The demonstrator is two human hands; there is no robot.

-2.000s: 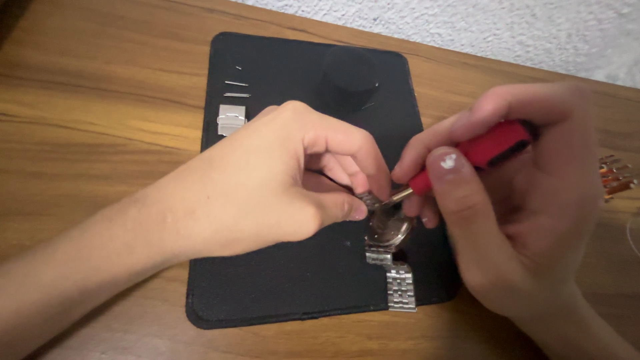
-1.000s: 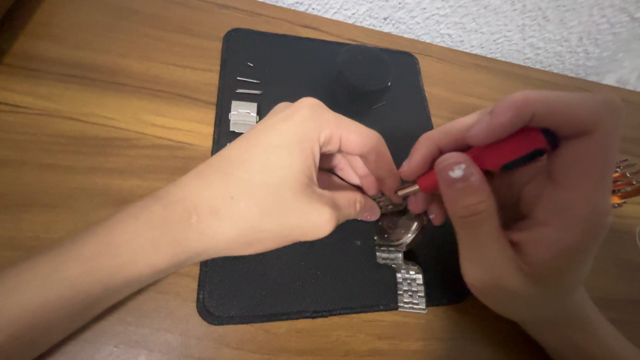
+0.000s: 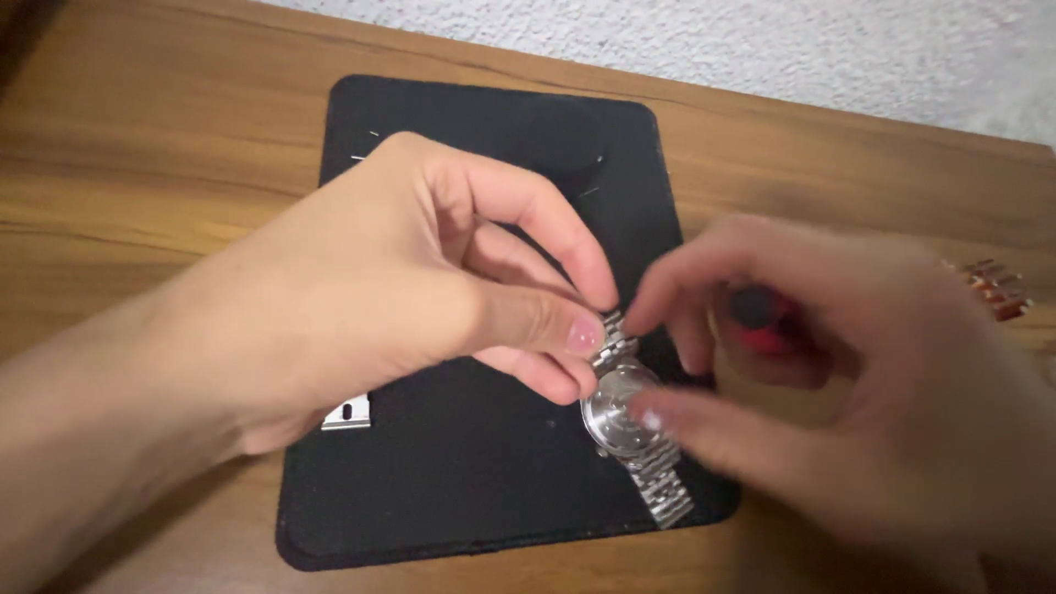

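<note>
My left hand [image 3: 429, 297] pinches the upper end of a metal watch bracelet [image 3: 614, 342] between thumb and fingers. The wristwatch lies with its round metal case [image 3: 615, 412] just below those fingertips, and the rest of its bracelet [image 3: 664, 495] trails toward the mat's lower right edge. Blurred by motion, my right hand [image 3: 808, 355] is at the right of the watch. A red and black tool handle [image 3: 763, 326] is tucked in its palm; the tool's tip is hidden. The right thumb and forefinger are apart, over and beside the watch.
Under the work lies a black mat [image 3: 437, 495] on a wooden table [image 3: 165, 124]. Thin metal pins [image 3: 359, 157] and a metal clasp part [image 3: 346, 414] are at its left. Copper-coloured pronged pieces [image 3: 994, 289] lie at the right. A textured white wall [image 3: 660, 41] runs behind.
My right hand has turned, and the red tool has gone from pointing at the bracelet into the palm. The right thumb and forefinger have spread. My left hand still holds the bracelet.
</note>
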